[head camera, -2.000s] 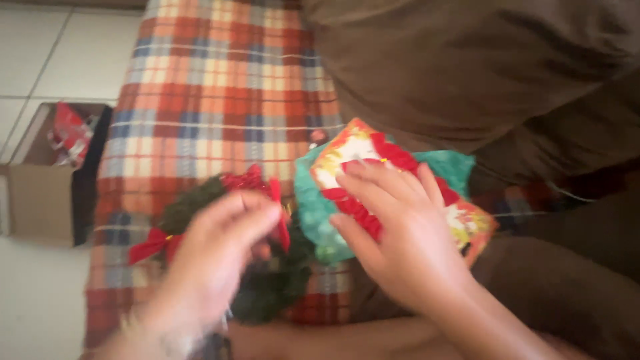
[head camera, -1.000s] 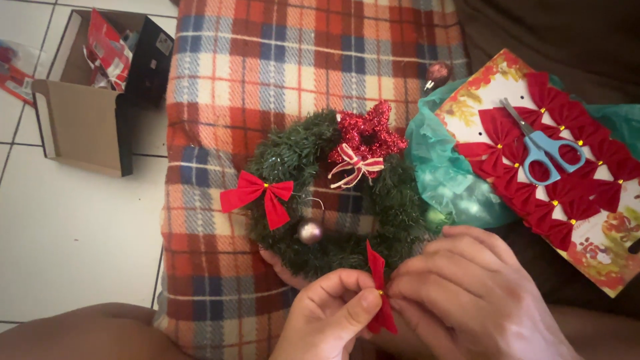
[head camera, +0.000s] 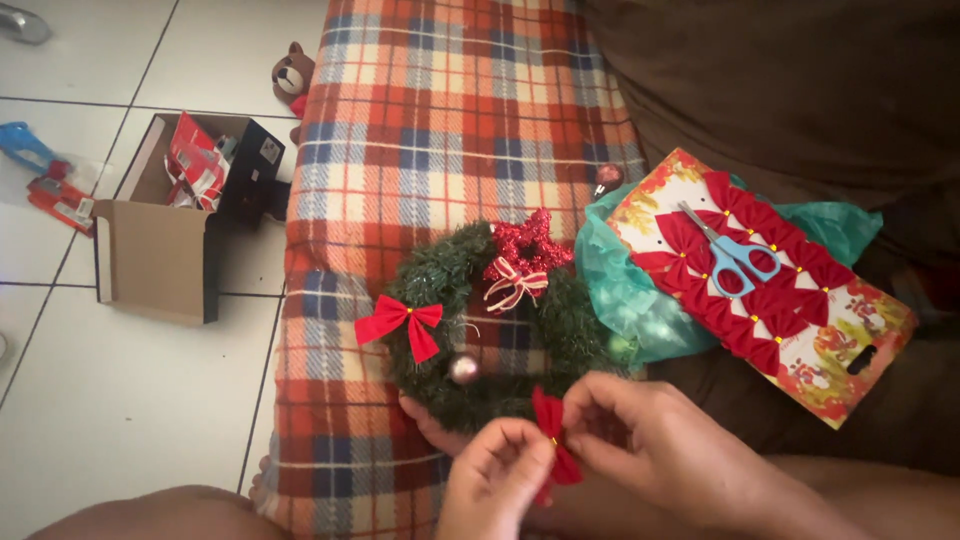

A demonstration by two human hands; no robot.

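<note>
Just below the green artificial wreath [head camera: 435, 390], my left hand [head camera: 499, 469] pinches a small red fabric bow [head camera: 551, 412] at its gold-tied middle. The fingertips of my right hand [head camera: 637, 442] touch the same bow from the right. On the wreath sit another red bow [head camera: 409, 324] at the left, a red tinsel star [head camera: 536, 247] with a striped ribbon bow [head camera: 516, 283] at the top, and a shiny pinkish ball [head camera: 463, 369] at the lower inner edge.
At the right, blue-handled scissors [head camera: 731, 262] lie on a card [head camera: 832, 375] of red bows, over a teal plastic bag [head camera: 637, 307]. A glittery bauble [head camera: 609, 175] lies on the plaid blanket [head camera: 450, 150]. On the tiled floor is an open cardboard box [head camera: 157, 259].
Two seconds ago my right hand was over the card of bows and my left held a red bow above the wreath. Both hands are now together at a bow below the wreath.
</note>
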